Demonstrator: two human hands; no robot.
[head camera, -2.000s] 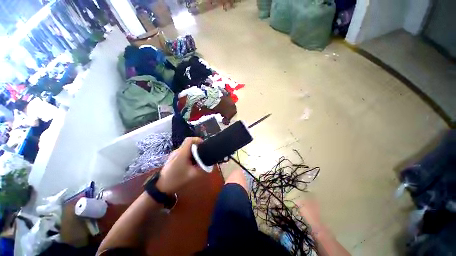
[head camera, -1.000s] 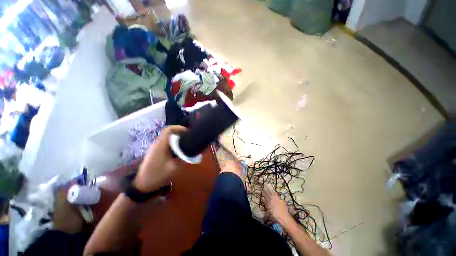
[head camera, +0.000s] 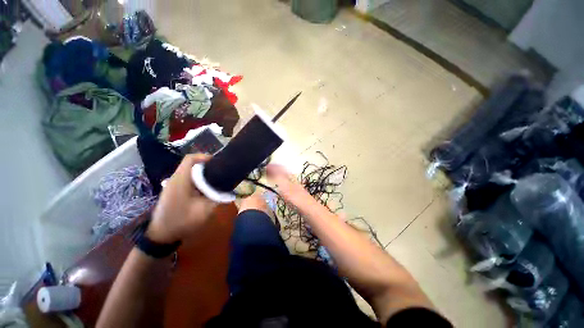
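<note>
My left hand (head camera: 182, 198) holds the black cord spool (head camera: 243, 154) by its lower end, over the table's edge. The spool has white end discs and tilts up to the right, with a thin dark spindle (head camera: 287, 107) poking from its far end. My right hand (head camera: 276, 174) is blurred, just right of the spool, by a dark strand that runs from the spool; its fingers are too unclear to tell their grip. Loose black cord (head camera: 314, 192) lies tangled on the floor beyond my right forearm.
The reddish-brown table (head camera: 205, 262) bears a white thread cone (head camera: 59, 298). A white bin (head camera: 96, 173) holds pale lilac cords (head camera: 125, 198). Fabric scraps (head camera: 192, 106) and a green sack (head camera: 86, 122) lie beyond. Plastic-covered rolls (head camera: 512, 224) are stacked at right. My knee is beside the table.
My right hand has come up from the floor cord to beside the spool. My left hand still holds the spool. The view has swung right, showing more wrapped rolls.
</note>
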